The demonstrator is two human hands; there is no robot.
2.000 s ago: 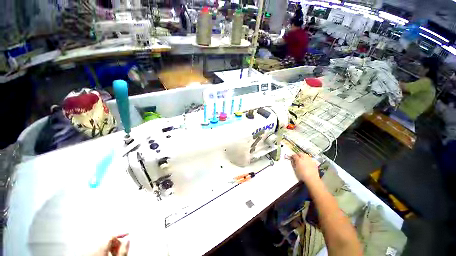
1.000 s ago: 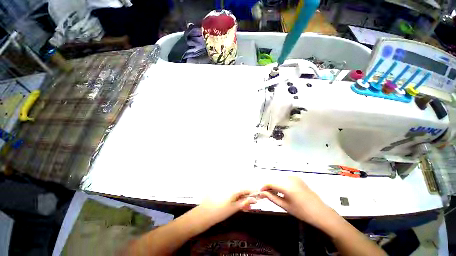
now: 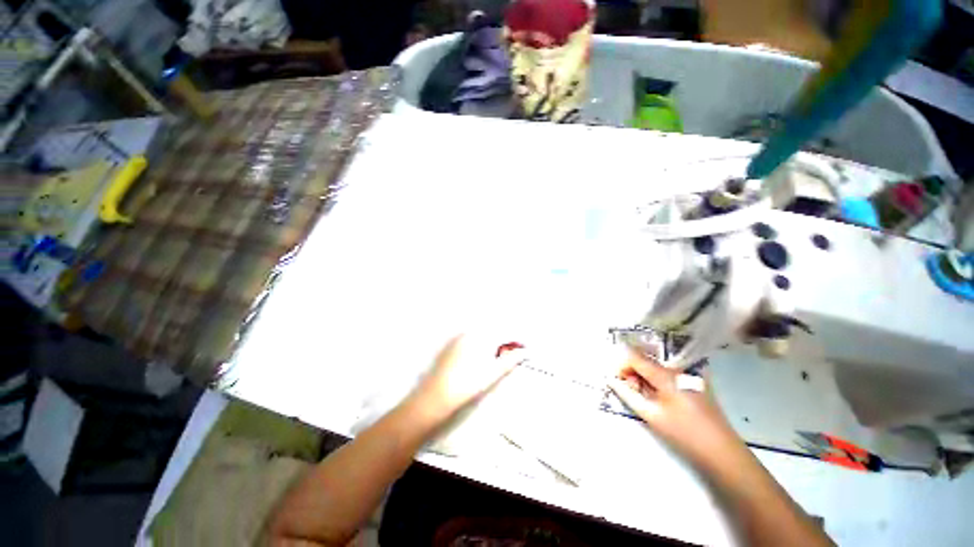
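The white sewing machine stands at the right with its head and needle area over the white table. My right hand is at the needle area, fingertips beside the presser foot, with a white band on one finger. My left hand lies on the bright table surface to the left, its fingers partly washed out by glare. A thin dark line runs between the hands. Pale material with faint edges seems to lie under and in front of them, but glare hides its outline. Whether either hand grips it is unclear.
Orange-and-black snips lie on the machine bed at right. A plaid cloth under plastic is at left, with a yellow object beyond it. A teal post rises beside the machine head. Beige cloth is at lower left.
The view has swung from the machine's right end to its head and the table at left. My hands, together at the front edge, have moved apart and forward, the right one to the needle area.
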